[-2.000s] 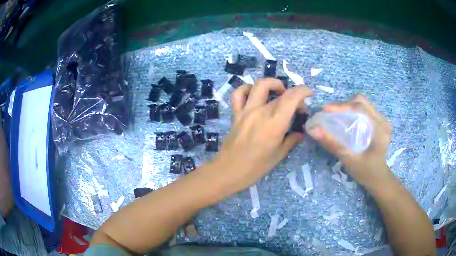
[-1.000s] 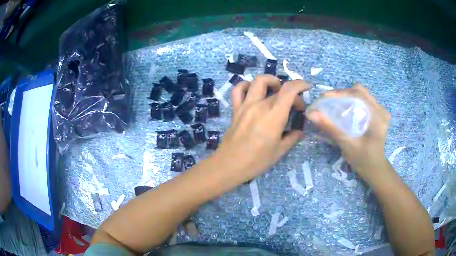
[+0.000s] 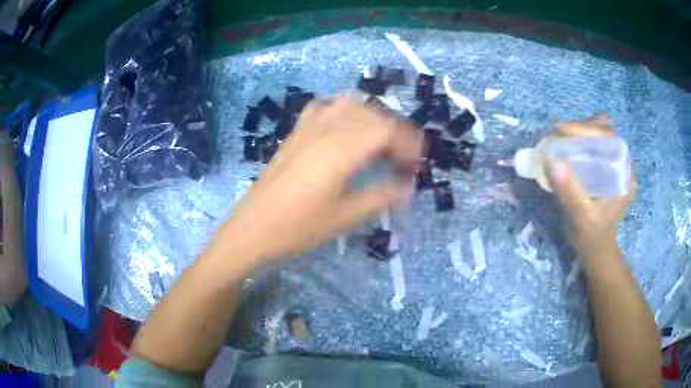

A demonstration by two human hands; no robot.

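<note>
My right hand (image 3: 595, 189) holds a translucent white squeeze bottle (image 3: 587, 163) on its side, nozzle pointing left, away from the parts. My left hand (image 3: 333, 159) is blurred above the silvery wrap, fingers curled; a dark shape shows at its fingertips, but I cannot tell if it is held. Small black parts (image 3: 454, 155) lie in a loose group between my hands. Another group (image 3: 265, 110) lies left of my left hand, partly hidden by it. One black part (image 3: 379, 244) lies alone below my left hand.
A clear bag of black pieces (image 3: 155, 106) lies at the left. Beside it is a tray with a blue rim (image 3: 92, 227). White strips (image 3: 398, 280) are scattered on the wrap (image 3: 485, 333). A small tan block (image 3: 298, 327) is near the front edge. Another person's arm (image 3: 11, 220) shows at far left.
My left hand has lifted off the right-hand group and moved left. My right hand has drawn the bottle right and laid it more level. A lone part now shows below. The view has shifted slightly.
</note>
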